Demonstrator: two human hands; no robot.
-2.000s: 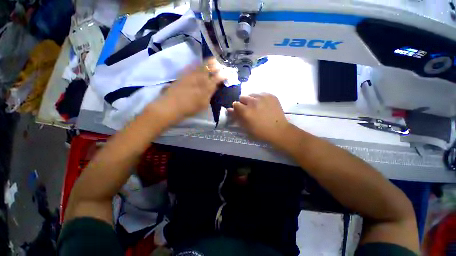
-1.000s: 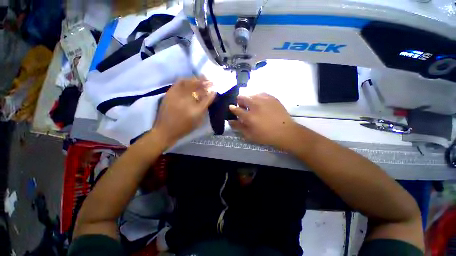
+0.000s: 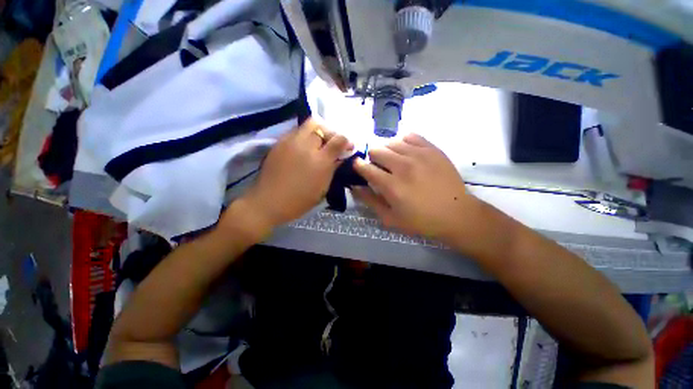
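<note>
The black fabric section [image 3: 338, 194] lies just in front of the presser foot area of the sewing machine [image 3: 387, 114], mostly hidden by my fingers. My left hand [image 3: 304, 171] has thumb and fingertips on its left and upper edge. My right hand [image 3: 414, 178] presses and grips its right side with bent fingers. The white garment piece with black stripes [image 3: 213, 99] is heaped left of the needle and runs under or against my left hand. Glare hides the needle point.
The black pad [image 3: 545, 129] lies on the machine bed at right. Thread snips [image 3: 608, 203] lie right of my right hand. The ruler strip [image 3: 349, 226] runs along the front edge. A red basket [image 3: 95, 266] stands below at left.
The view has moved closer and shifted. My hands have come together at the black fabric section, covering more of it. The striped garment lies more spread out beside my left hand.
</note>
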